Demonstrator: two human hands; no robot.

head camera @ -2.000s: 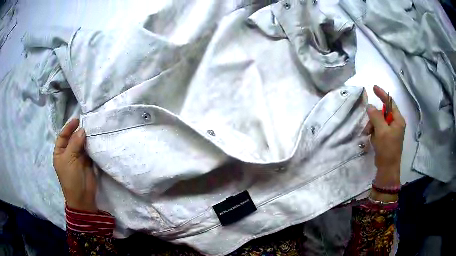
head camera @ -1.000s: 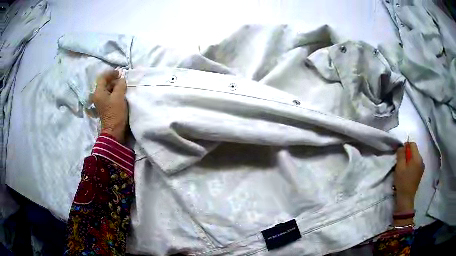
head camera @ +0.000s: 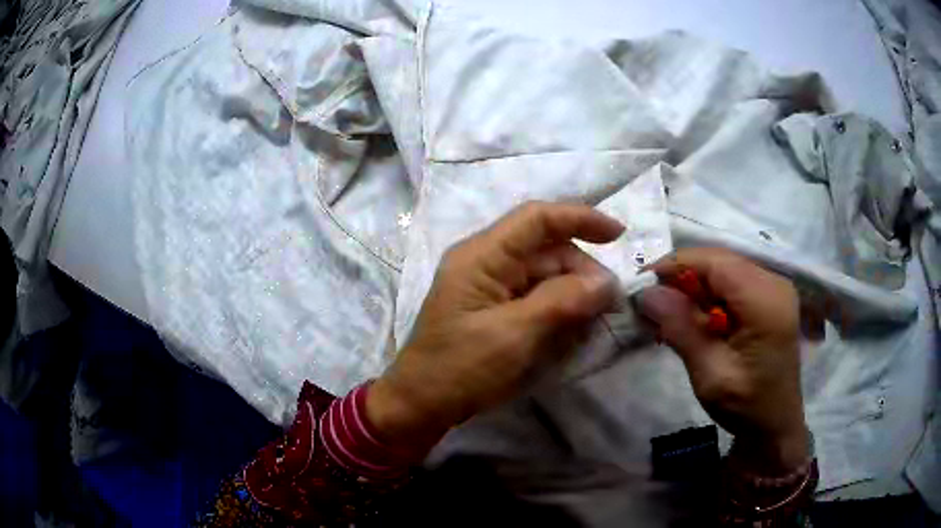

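Observation:
A pale grey-white jacket (head camera: 516, 113) lies spread over the table, with a dark brand label (head camera: 684, 452) near its lower edge and small metal snaps (head camera: 640, 259) on the placket. My left hand (head camera: 506, 309) is slightly blurred at the centre, its fingertips pinching the placket's end. My right hand (head camera: 733, 340) is close beside it, thumb and finger at the same cloth edge. Orange-red thread snips (head camera: 704, 299) are held in my right hand; their blades cannot be made out.
The white table (head camera: 134, 134) shows around the jacket. Other greyish garments (head camera: 52, 113) are heaped at the left edge, and more cloth (head camera: 921, 62) lies at the right edge. Something deep blue (head camera: 144, 413) is below the table at the lower left.
My hands were far apart, holding the placket stretched out. They have come together at the centre on the placket's end. The jacket has folded and the label has shifted right.

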